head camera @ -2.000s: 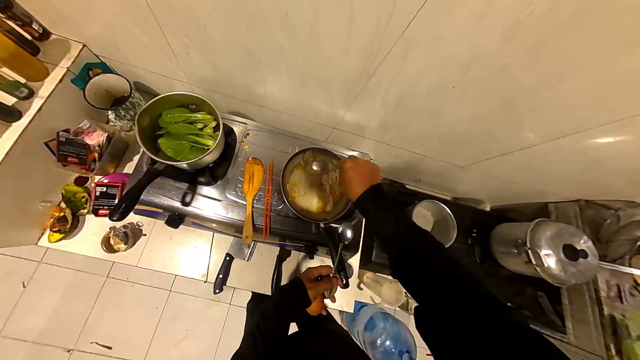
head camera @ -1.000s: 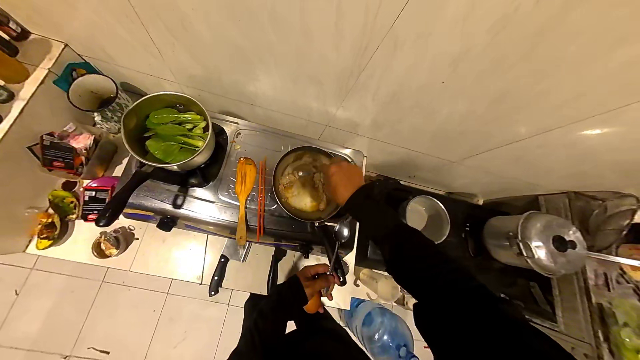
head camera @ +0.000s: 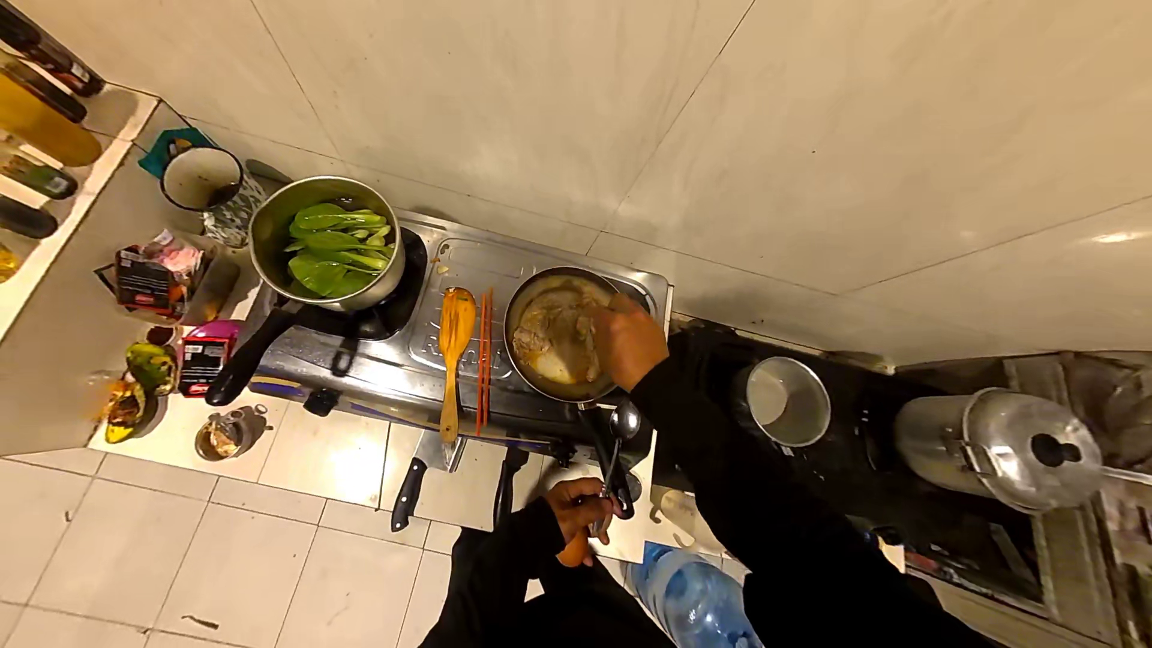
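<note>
My right hand is over the right rim of a small frying pan with food in pale liquid; its fingers point down into the pan, and whatever they may grip is hidden. My left hand is closed around the handle of a metal spoon, whose bowl is up beside the pan's black handle. Part of a rounded orange object shows under that hand. Left of the pan, a wooden spatula and red chopsticks lie on the stove. A saucepan holds leafy greens in liquid.
Two black-handled knives lie along the stove's front edge. At right are an open metal pot and a lidded pot. A blue water bottle stands below. An enamel mug, packets and a small cup are at left.
My right hand has moved slightly at the pan's right side, and the food has shifted in the liquid. My left hand still has the spoon.
</note>
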